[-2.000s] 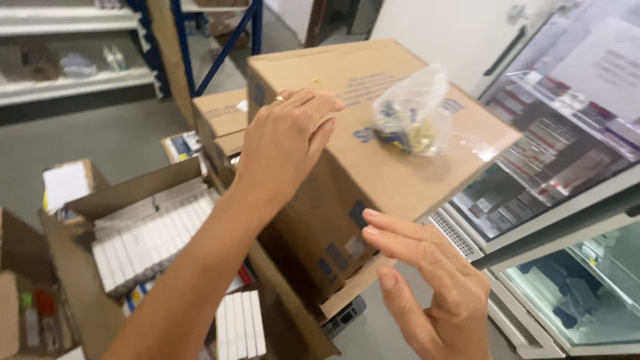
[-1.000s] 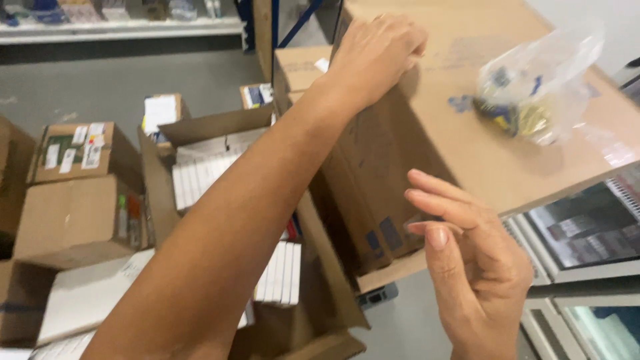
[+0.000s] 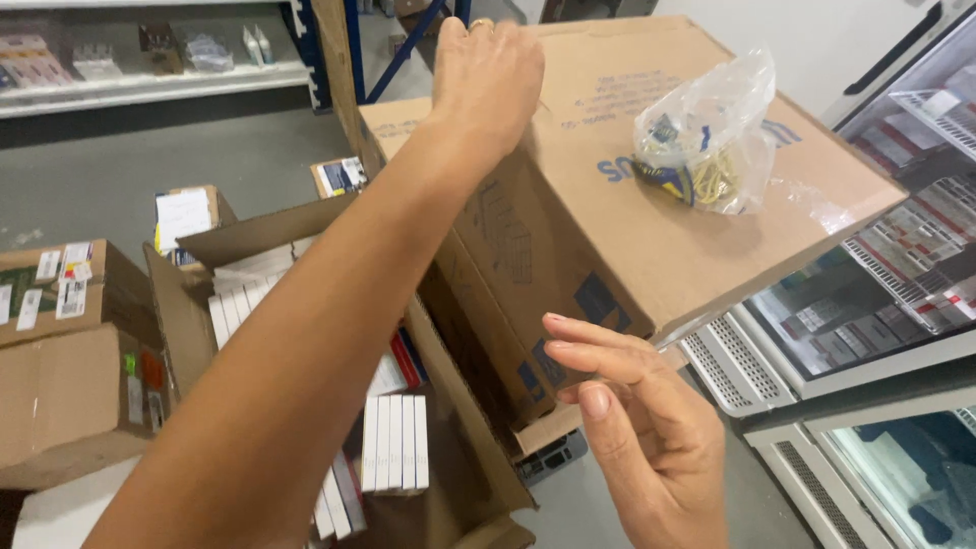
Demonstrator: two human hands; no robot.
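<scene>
My left hand (image 3: 488, 84), wearing a ring, is curled at the left edge of a large cardboard box (image 3: 686, 259); whether something small is between its fingers is hidden. My right hand (image 3: 648, 427) is raised in front of that box's near side, fingers apart, nothing seen in it. A clear plastic bag (image 3: 705, 145) with yellow rubber bands inside lies on the box top. Below my left forearm stands an open cardboard box (image 3: 465, 450) holding rows of thin white cartons (image 3: 394, 442).
Closed cardboard boxes (image 3: 61, 381) stand at the left, with a small labelled box (image 3: 187, 217) behind. A metal shelf (image 3: 152, 84) is at the back left. Glass-door refrigerators (image 3: 862, 305) line the right side. A blue rack post (image 3: 352, 46) rises behind the large box.
My left hand was over the middle of the large box's left edge and is now near its back left corner. My right hand stays raised, fingers apart. The view has shifted somewhat.
</scene>
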